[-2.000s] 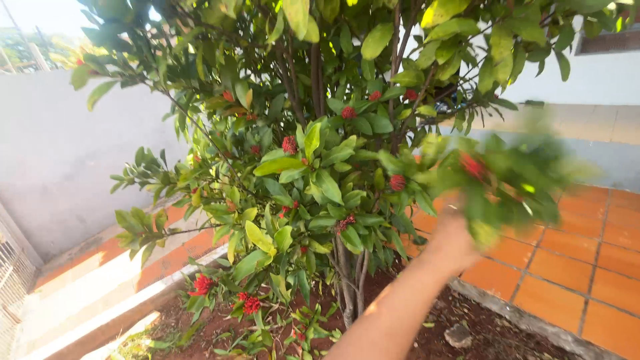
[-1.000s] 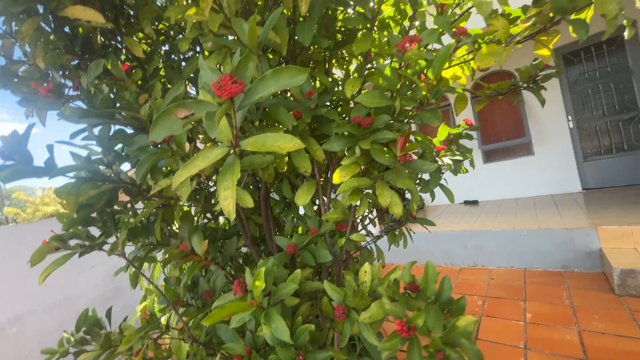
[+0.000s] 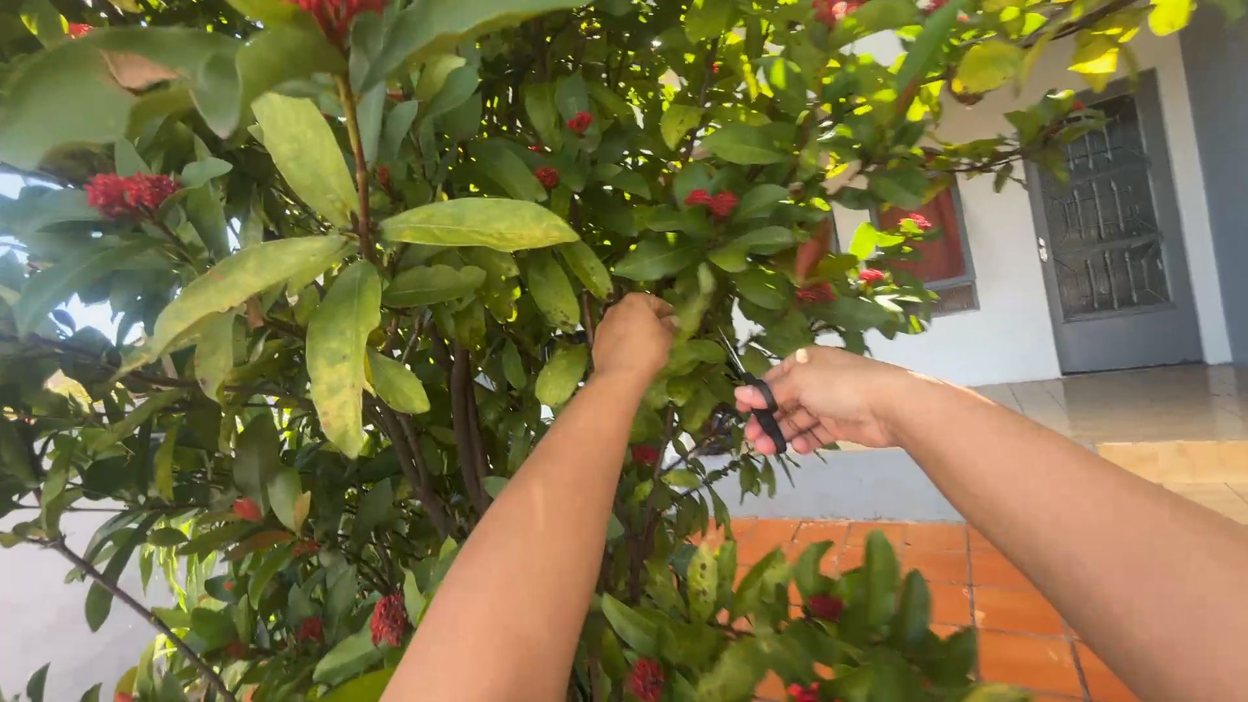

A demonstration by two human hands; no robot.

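Note:
A leafy shrub with clusters of small red flowers [image 3: 388, 620] fills much of the view. My left hand [image 3: 634, 336] reaches into its middle with fingers closed at a leafy stem; the exact grip is partly hidden by the hand and leaves. To its right, my right hand [image 3: 814, 400] holds a pair of scissors with black handles [image 3: 765, 414]. The thin metal blades point up and left toward the leaves beside my left hand. Large yellow-green leaves [image 3: 478, 224] hang in front, left of my left hand.
Brown trunks [image 3: 466, 419] stand inside the shrub. Behind it are a white house wall [image 3: 1004, 292], a grey door with a metal grille [image 3: 1111, 214] and a raised tiled porch [image 3: 1160, 395]. Orange floor tiles [image 3: 1024, 614] lie below, and a pale wall [image 3: 58, 595] is at lower left.
Both hands have come into view since one second ago, the right one with scissors. Two seconds ago one hand was at a branch on the right. The view has shifted up and closer to the shrub.

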